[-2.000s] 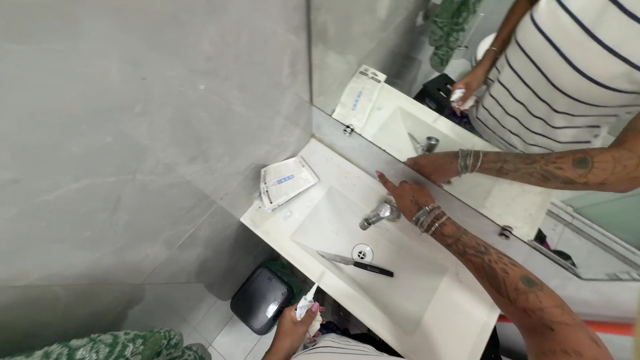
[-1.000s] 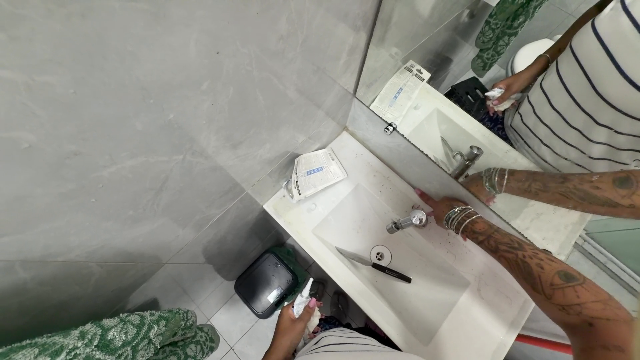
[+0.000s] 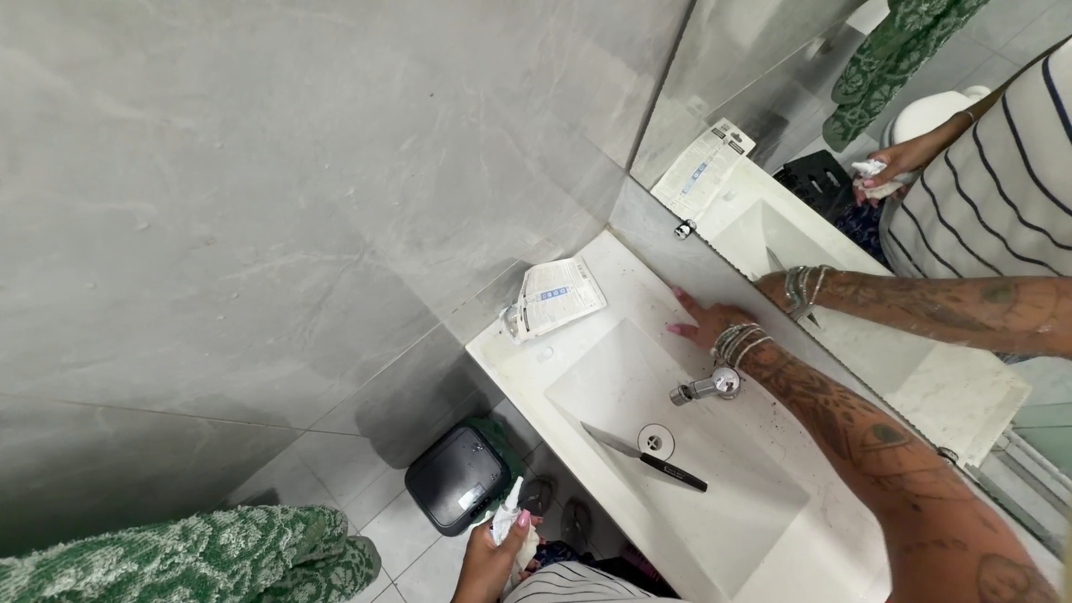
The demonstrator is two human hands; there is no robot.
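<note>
My right hand (image 3: 712, 322), with bracelets at the wrist, has its fingers apart and holds nothing. Its fingertips are at the back edge of the white washbasin counter (image 3: 615, 260), beyond the chrome faucet (image 3: 708, 387), near the wall below the mirror. At the bottom, my left hand (image 3: 494, 557) grips a white tube with a pointed nozzle (image 3: 507, 515), together with crumpled whitish material (image 3: 526, 553). A knife with a black handle (image 3: 674, 471) lies in the basin beside the round drain (image 3: 656, 441). Printed packaging (image 3: 559, 295) lies at the counter's far-left corner.
A mirror (image 3: 913, 335) runs along the right, with a metal clip (image 3: 685, 229) at its lower edge. Grey wall (image 3: 293, 193) fills the left. Below the counter stands a black-lidded bin (image 3: 459, 477); a green patterned towel (image 3: 209, 553) is at lower left.
My right hand has moved along the back edge, past the faucet and towards the corner, with its fingers now more spread. My left hand still holds the tube. The view has shifted.
</note>
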